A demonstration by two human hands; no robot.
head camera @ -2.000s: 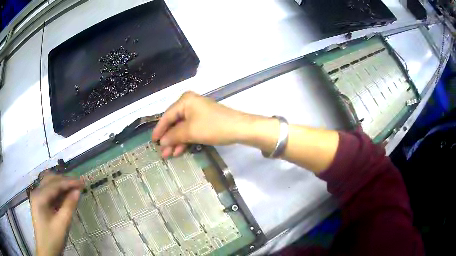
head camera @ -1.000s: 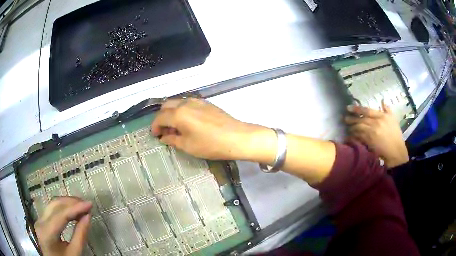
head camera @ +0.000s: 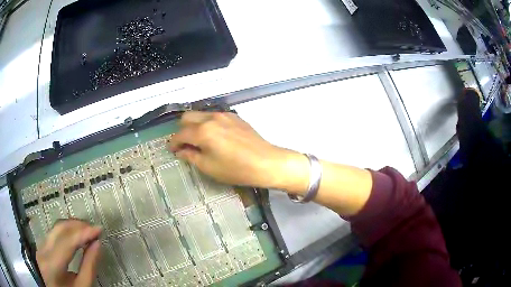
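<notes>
The beige circuit board panel [head camera: 185, 224] lies in a carrier frame with a green border [head camera: 269, 241] in front of me. Short rows of small black components [head camera: 74, 187] stand along its upper left part. My right hand [head camera: 215, 143], with a silver bracelet, is at the panel's top edge, fingers bent down on the board; its fingertips are partly hidden, and I cannot tell if they hold a part. My left hand [head camera: 67, 249] is over the panel's lower left, thumb and forefinger apart, with no part visible between them.
A black tray [head camera: 196, 47] with a loose pile of small components [head camera: 134, 53] lies behind the panel. Another black tray [head camera: 386, 25] is at the upper right. A metal rail [head camera: 314, 83] and a crossbar [head camera: 400, 115] run on the right. Another person's dark sleeve [head camera: 473, 120] is at far right.
The panel to the right has moved away to the far right, and the other person's hand has left the spot beside it. My hands have barely moved since one second ago.
</notes>
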